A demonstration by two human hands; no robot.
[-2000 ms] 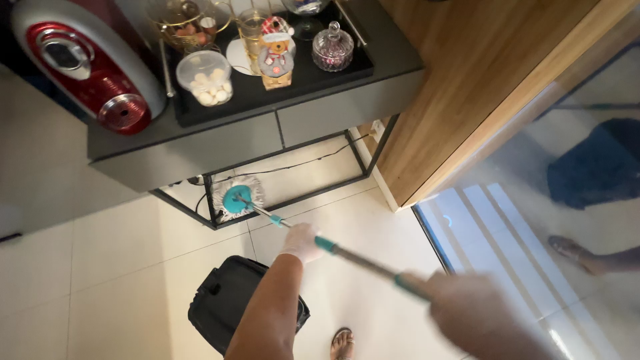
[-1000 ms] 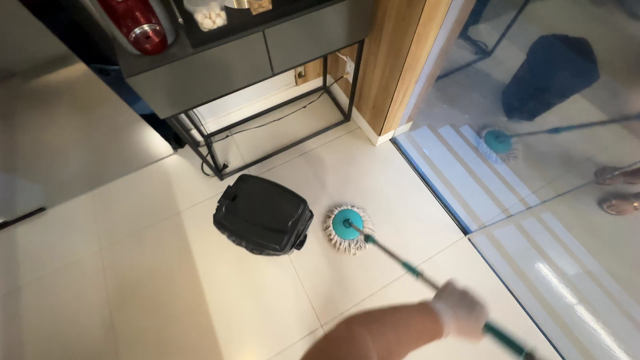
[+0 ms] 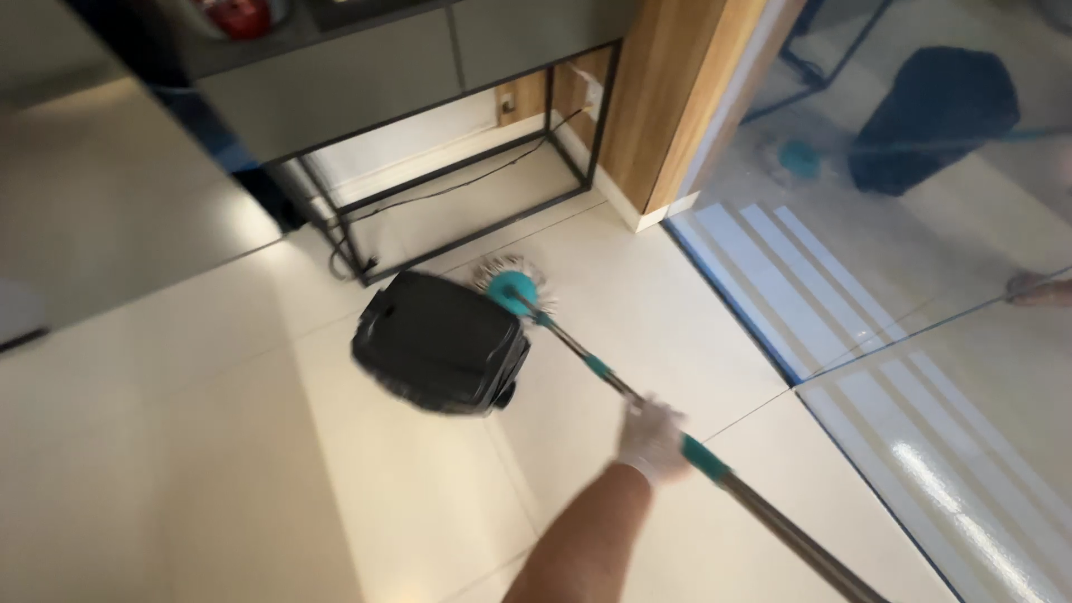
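Note:
My left hand (image 3: 653, 437), in a thin whitish glove, is closed around the metal handle of a spin mop (image 3: 512, 291). The mop's round teal head with pale strands lies on the tiled floor, close to the back right corner of a black lidded trash bin (image 3: 440, 342). From the head, the handle with its teal joints runs down to the lower right edge of the view. My right hand is out of view.
A dark console table (image 3: 335, 100) on a thin black metal frame stands behind the bin, with a cable (image 3: 456, 191) between its legs. Right of it are a wood panel (image 3: 662, 100) and a reflective glass panel (image 3: 913, 251) along the floor. A red appliance (image 3: 239, 17) is at the top.
The mop head was under the table, then on the floor right of the bin; now it is close behind the bin's right side. My right hand, visible at first, has left the view.

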